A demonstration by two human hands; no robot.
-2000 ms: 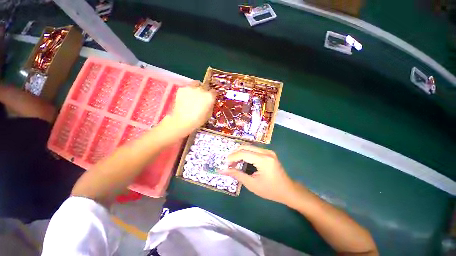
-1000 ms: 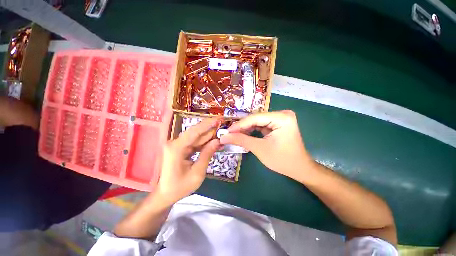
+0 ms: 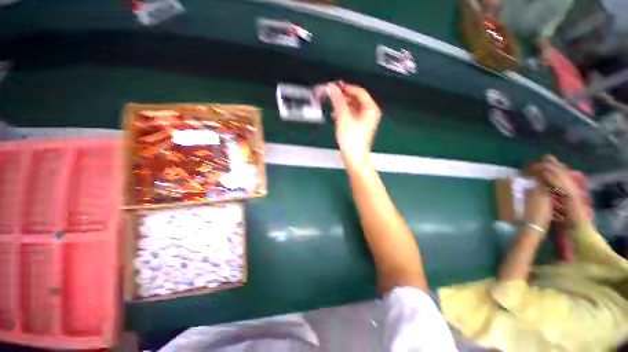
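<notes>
My right hand (image 3: 354, 115) reaches over the green conveyor belt (image 3: 206, 79), fingertips together at the right end of a pale housing (image 3: 299, 103) with a dark window. Blur hides whether the fingers grip it or a small part there. My left hand is out of the picture. A cardboard box of copper-coloured parts (image 3: 165, 161) stands left of my arm, with a white piece (image 3: 195, 137) on top. A second box, full of white ring parts (image 3: 189, 247), adjoins its near side.
The pink compartment tray (image 3: 58, 237) is at the left, cut off by the edge. More housings (image 3: 279, 32) lie on the belt. A whitish strip (image 3: 392, 163) divides belt from work surface. Another person in yellow sleeves (image 3: 509, 295) works at the right near a box (image 3: 508, 199).
The view has swung right. My hands were together above the white-part box; my right hand is now out over the belt at a housing and my left hand has left the picture.
</notes>
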